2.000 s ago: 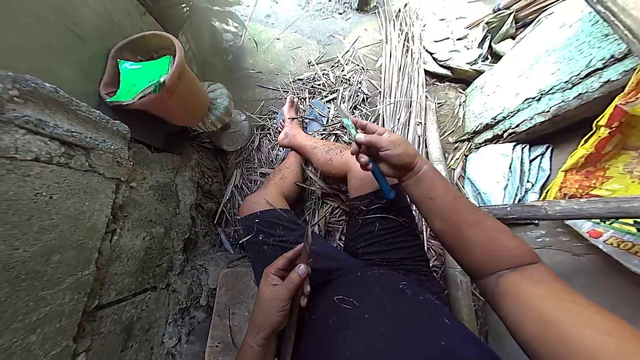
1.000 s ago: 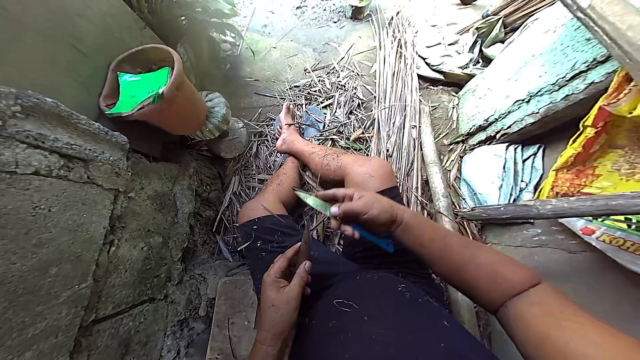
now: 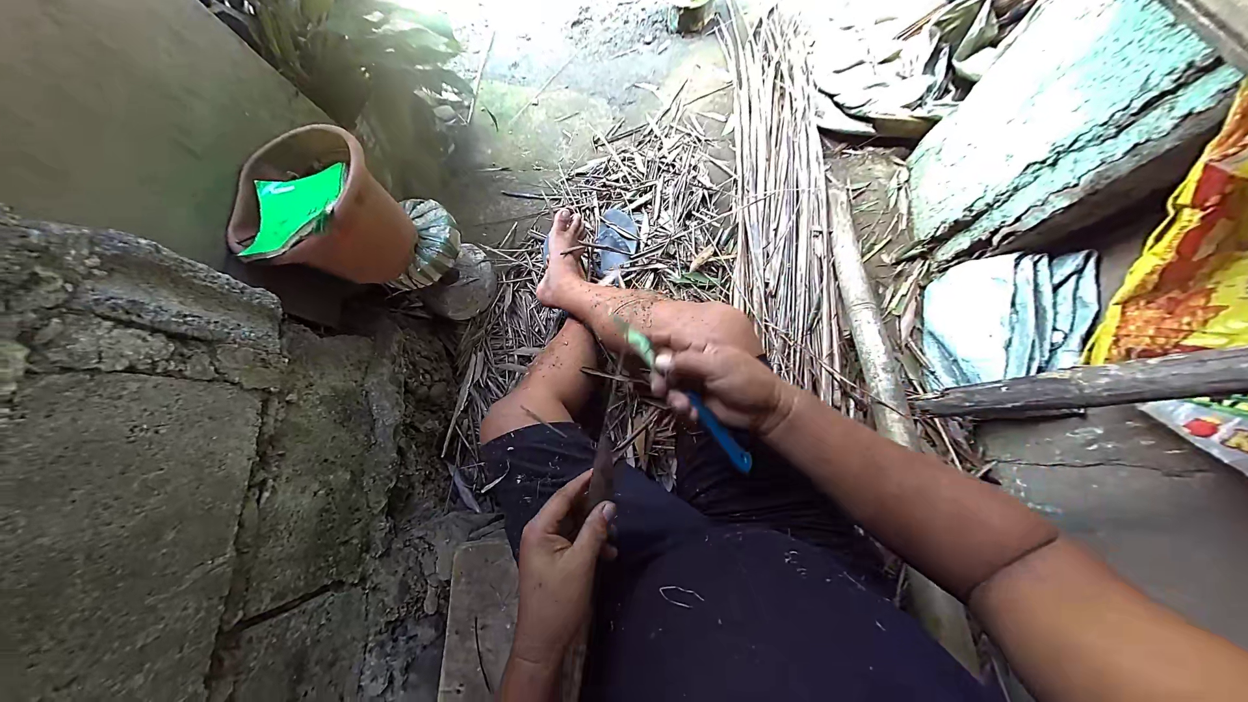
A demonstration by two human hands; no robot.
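Observation:
My right hand (image 3: 717,385) is closed around a knife with a blue handle (image 3: 721,436); its blade (image 3: 639,343) looks greenish, points up and left, and is slightly blurred. In my left hand (image 3: 568,546), low over my lap, is a thin brown strip of dried leaf or stalk (image 3: 603,470), pinched between thumb and fingers and pointing away from me. The strip's upper end lies just left of the knife and is hard to make out. My crossed legs, in dark shorts (image 3: 682,585), are beneath both hands, with small plant bits on the skin.
Dry leaf scraps (image 3: 653,175) cover the ground around my foot. A bundle of long dried stalks (image 3: 780,185) and a pole (image 3: 868,312) lie to the right, near a folded sack (image 3: 1009,312). A clay pot (image 3: 361,224) stands left, above a rough block wall (image 3: 127,468).
Since one second ago, my right hand with the knife has moved a little forward, away from my lap. My left hand keeps its hold on the strip.

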